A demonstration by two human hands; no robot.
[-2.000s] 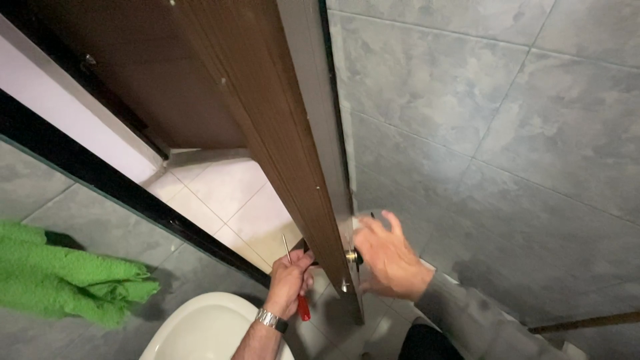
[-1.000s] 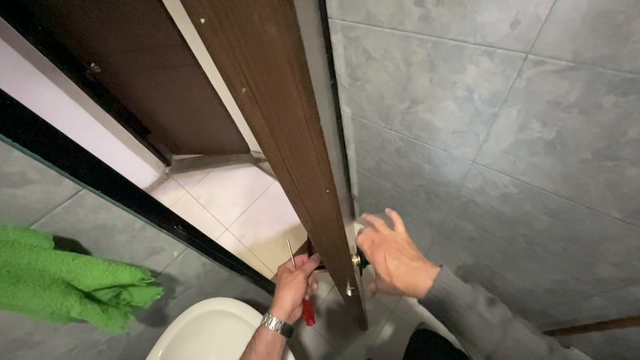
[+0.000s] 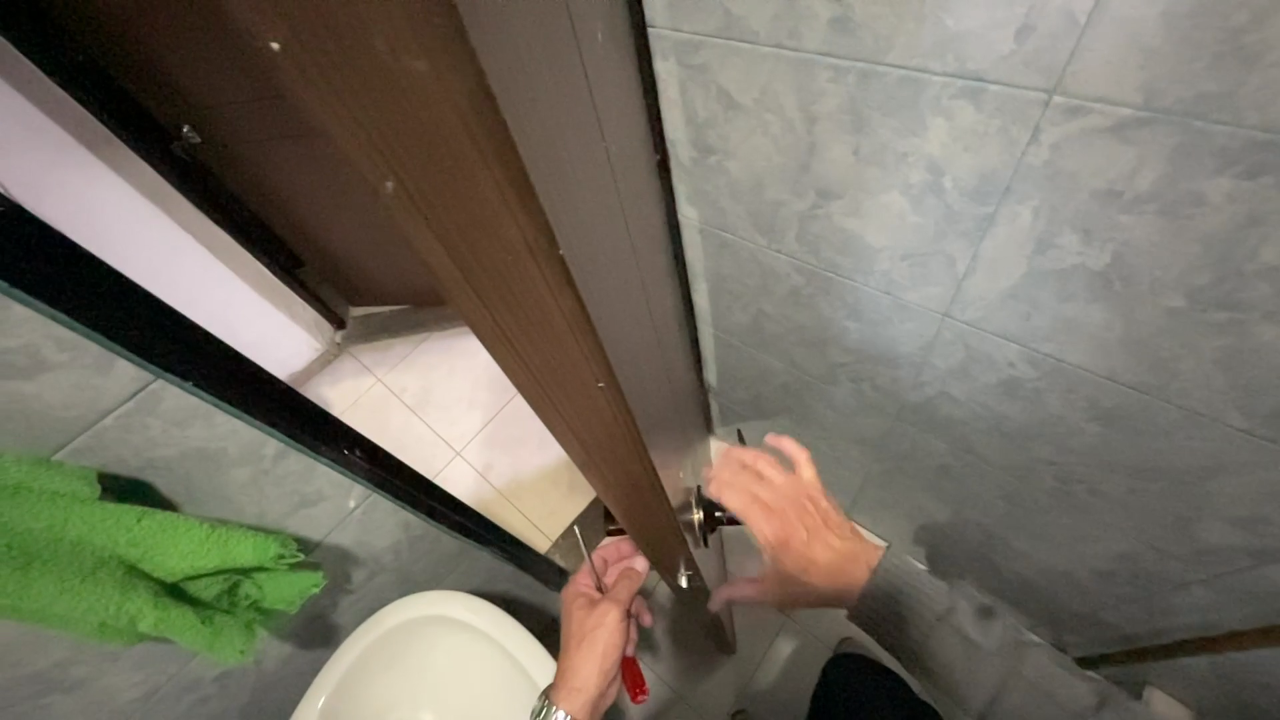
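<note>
Edge-on to me stands a brown wooden door, with a latch low on its edge. My left hand, at the door's left side, holds a screwdriver with a red handle, its thin shank pointing up between the fingers. The fingertips are near a dark handle part on that side. On the right face is a round metal door handle fitting. My right hand is beside this fitting, fingers spread and curved, slightly blurred; the fingers partly hide the fitting, and contact cannot be told.
A white ceramic bathroom fixture stands below, left of my left hand. A green towel hangs at the left. The black door frame runs diagonally beside the opening. Grey wall tiles rise on the right, and a second brown door stands beyond.
The door has swung a little between the frames, and more of its right face shows now than one second ago. Both hands stay around the handle area, the screwdriver still in my left hand.
</note>
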